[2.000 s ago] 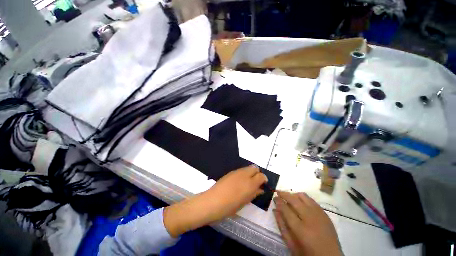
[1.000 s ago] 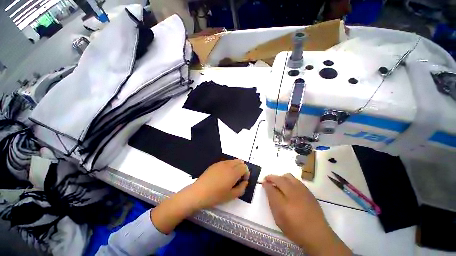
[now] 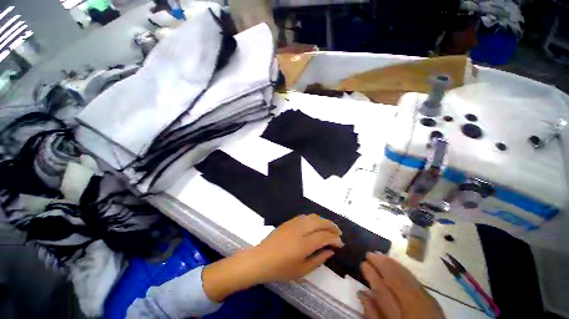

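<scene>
A long black strip (image 3: 243, 187) lies across the white table left of the machine, with a short black piece (image 3: 286, 177) across it. My left hand (image 3: 302, 244) lies palm down on the strip's near part, fingers bent. My right hand (image 3: 396, 288) is at the strip's right end, fingertips at its edge; its lower part is cut off by the picture's edge. Whether the fingers pinch the cloth is hard to tell. The sewing machine (image 3: 480, 156) stands to the right, its needle area beyond my hands. A fanned stack of black pieces (image 3: 318, 142) lies behind the strip.
White-grey panels with black edges (image 3: 162, 81) are piled at left, beside a crumpled black-and-white bundle (image 3: 81, 218). Snips (image 3: 469, 283) and another black piece (image 3: 513, 268) lie at right. A tan block (image 3: 417, 242) sits beside the foot. Brown paper (image 3: 412, 75) is behind. Blue plastic (image 3: 150, 274) is below left.
The black cloth under my hands now reaches further right, towards the tan block. My right hand has moved from beside the cloth onto its right end. The camera view has also shifted.
</scene>
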